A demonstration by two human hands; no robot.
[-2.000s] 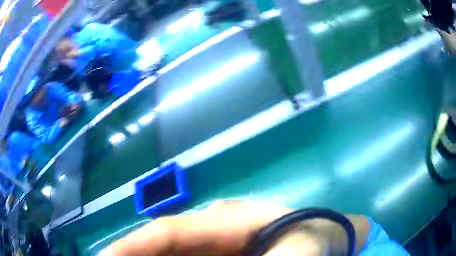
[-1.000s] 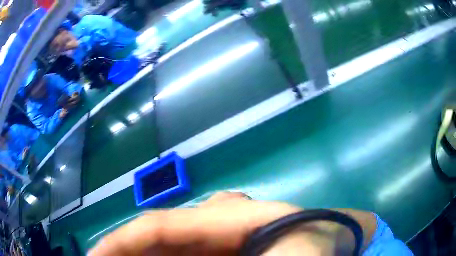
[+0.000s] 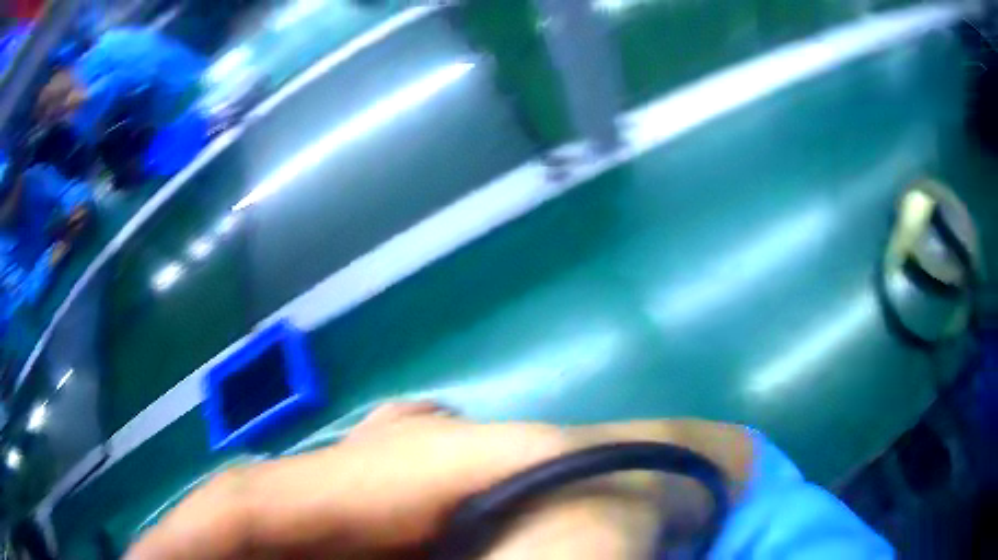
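My right hand reaches in from the lower right, large, blurred and cut off by the bottom edge. Its blue sleeve shows at the lower right. A thick black cord loops over the wrist area. The fingers and whatever they may hold are hidden below the picture's edge. My left hand cannot be made out. A small blue bin with dark contents sits beyond the hand, on the left. A thin white line, perhaps a cable, curves between bin and hand.
The glossy green bench spreads right of the bin. A cream-yellow tape roll lies far right with a dark loop around it. A white edge and a grey post stand beyond. People in blue smocks are at upper left.
The view has swung right, so the bin, post and people sit further left and the tape roll shows fully. My right hand also appears further left, its pose much the same.
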